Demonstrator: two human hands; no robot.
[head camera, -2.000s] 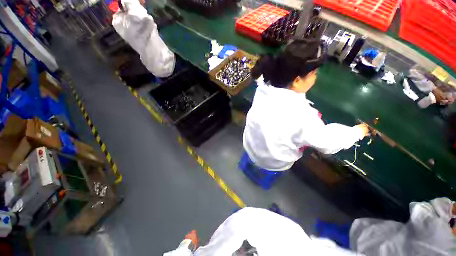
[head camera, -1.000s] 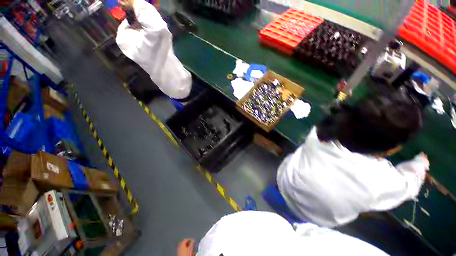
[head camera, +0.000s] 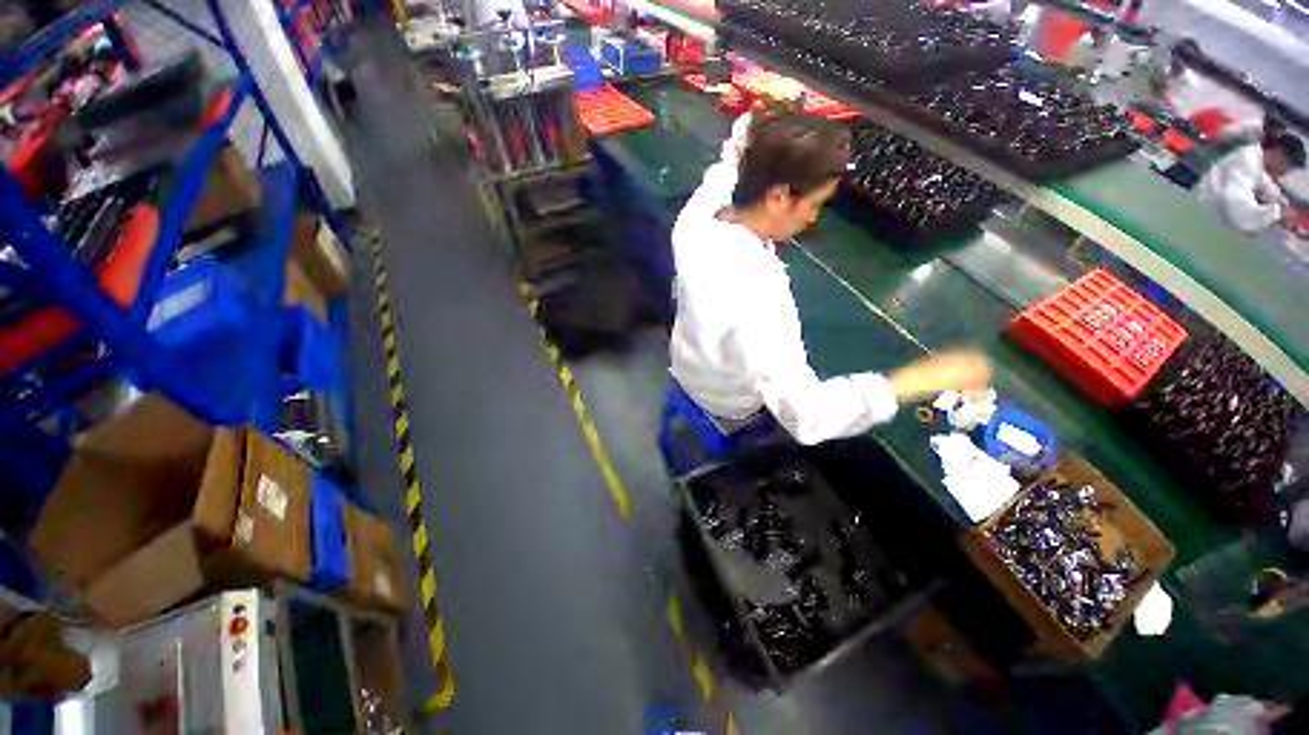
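Observation:
Neither of my hands is in view. Nearest in front of me, a black bin (head camera: 804, 658) holding many small dark and shiny pieces stands beside the bench. A brown cardboard box (head camera: 1012, 592) full of small shiny parts sits on the bench's green mat. White cloths or papers (head camera: 972, 477) and a blue tray (head camera: 1018, 437) lie next to the box.
A person in a white coat (head camera: 735, 309) sits at the bench, one arm reaching over it. An orange-red tray (head camera: 1100, 333) and black trays (head camera: 919, 187) stand on the bench. On the left are blue racks, cardboard boxes (head camera: 216, 495) and a machine. Yellow-black lines mark the grey aisle (head camera: 503, 474).
The view has moved forward along the aisle. The near seated person and my hand and white-coated body have left the picture. The black bin, parts box and farther seated person appear closer.

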